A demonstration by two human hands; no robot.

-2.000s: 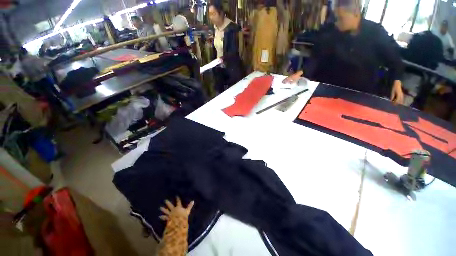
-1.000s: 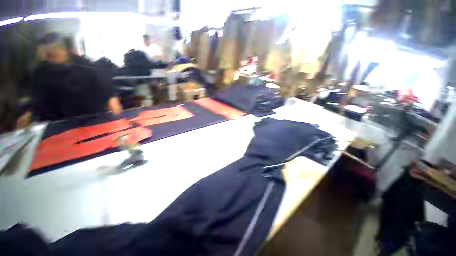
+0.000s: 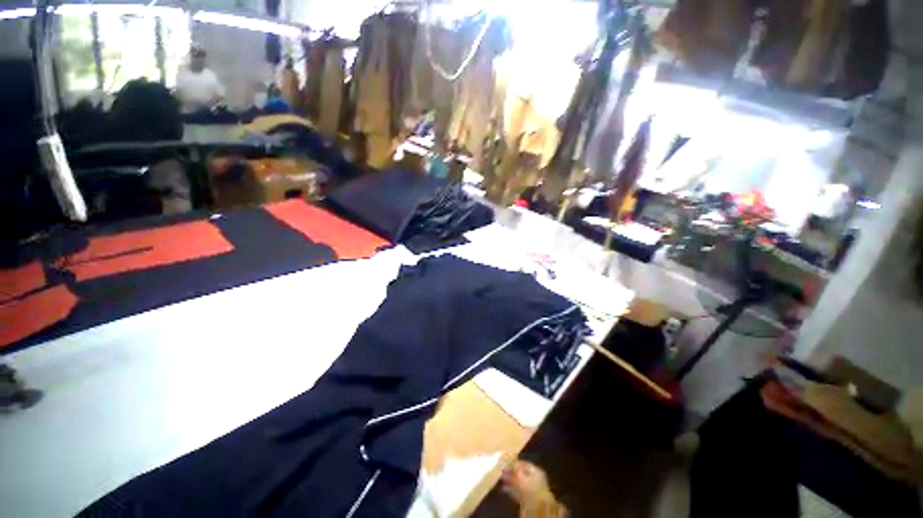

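Note:
Dark fabric (image 3: 334, 395) lies loosely folded across the near part of the white cutting table (image 3: 202, 354). A thin white selvedge line (image 3: 455, 379) curves along its near edge. The cloth's far right end rests by a dark pile with bunched edges (image 3: 552, 354) at the table corner. My right hand (image 3: 524, 478), small and partly blurred, is at the near table edge at the bottom, right of the cloth and apart from it. Its fingers are not clear enough to tell a grip. My left hand is not in view.
Orange-red pattern pieces (image 3: 157, 248) lie on the far dark fabric lay (image 3: 263, 243). A folded dark pile (image 3: 405, 202) sits behind. A narrow stick (image 3: 633, 369) juts past the table's right end. Part of a small machine (image 3: 15, 390) shows at the left rim.
The view has swung right to the table's right end. The spread left hand and the worker across the table have left the picture. My right hand has appeared at the bottom.

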